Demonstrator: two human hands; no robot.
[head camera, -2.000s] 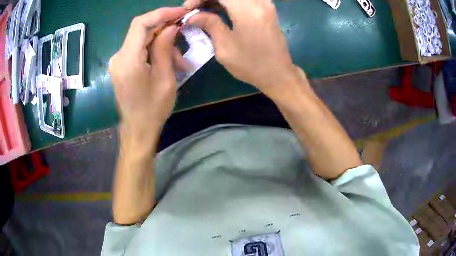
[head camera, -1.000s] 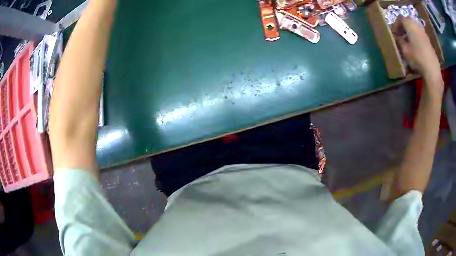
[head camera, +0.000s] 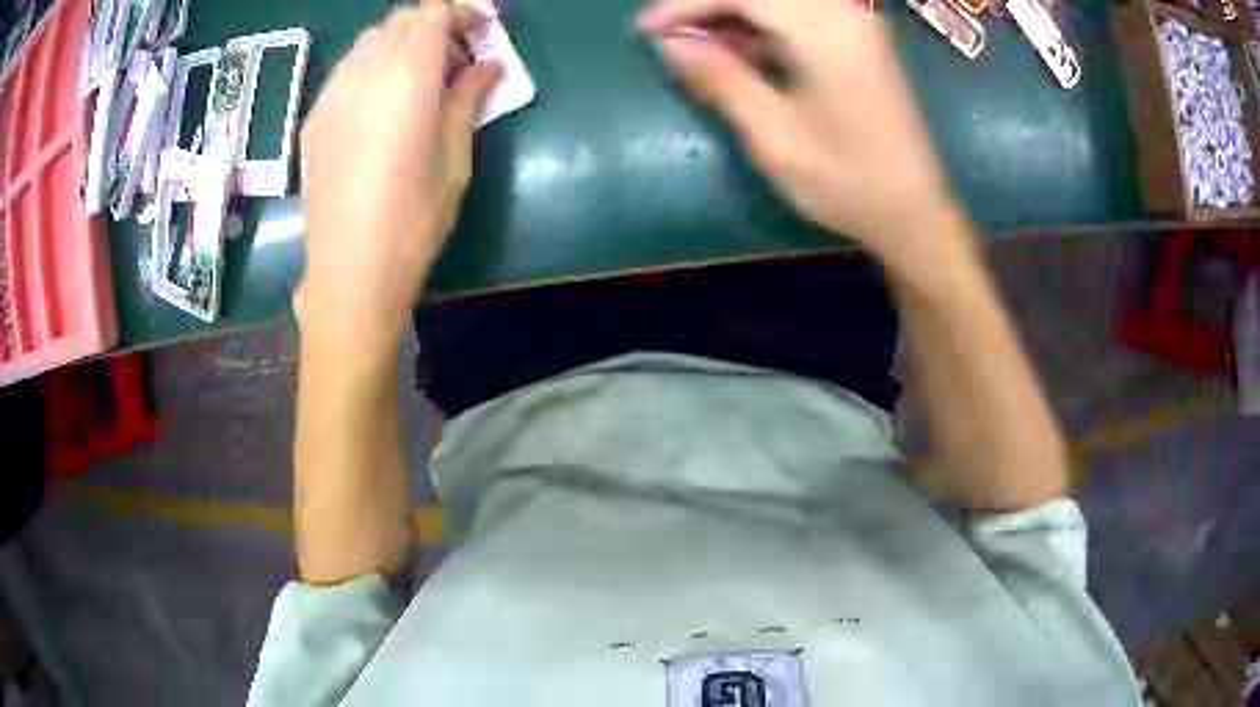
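Note:
My left hand (head camera: 387, 138) is at the upper left of centre, cut off slightly by the top edge. It holds a white flat piece, which looks like a housing frame (head camera: 504, 86); its solid rounded end sticks out right of the fingers and the rest is hidden. My right hand (head camera: 815, 118) is blurred above the green bench top, apart from the left hand, with thumb and fingers curled towards it. Whether a small part is between its fingertips cannot be told.
Overlapping white frames with green boards (head camera: 228, 173) lie at the left, beside a pink-red divided tray (head camera: 86, 297). An open brown carton of small white round pieces (head camera: 1163, 138) stands at the right edge. Metallic covers (head camera: 1043, 42) lie at the top right.
My right hand has moved left from the carton to the middle. My left hand, out of the picture one second ago, is back in view with the white piece.

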